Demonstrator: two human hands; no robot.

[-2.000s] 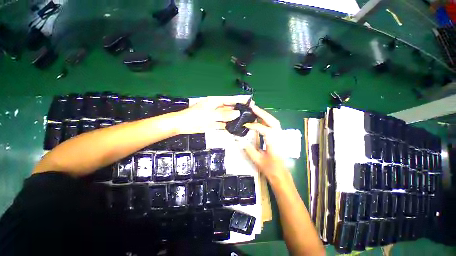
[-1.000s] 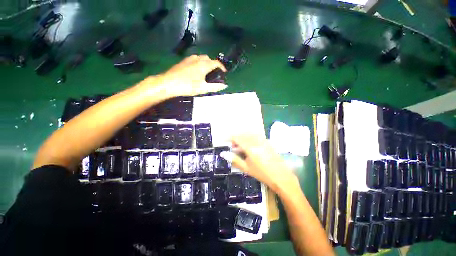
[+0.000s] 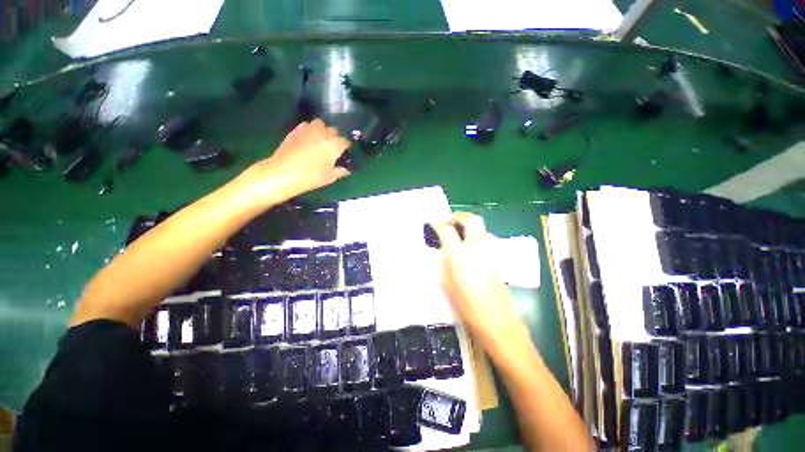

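Observation:
Black glossy housing halves lie in close rows on a white layer sheet in front of me; one at the near right end lies tilted out of line. My right hand is above the sheet's right part, its fingertips closed on a small black housing half. My left hand is beyond the rows, low over the green belt. A dark piece shows at its fingertips, but I cannot tell whether it is gripped.
Black corded units are scattered along the green belt. A small white piece lies right of the near stack. Farther right stand stacked layers of shells. White sheets lie beyond the far rail.
My left hand first left the sheet with a black unit, then moved slightly left over the belt. My right hand has lifted a housing half from a row's right end and moved up and right.

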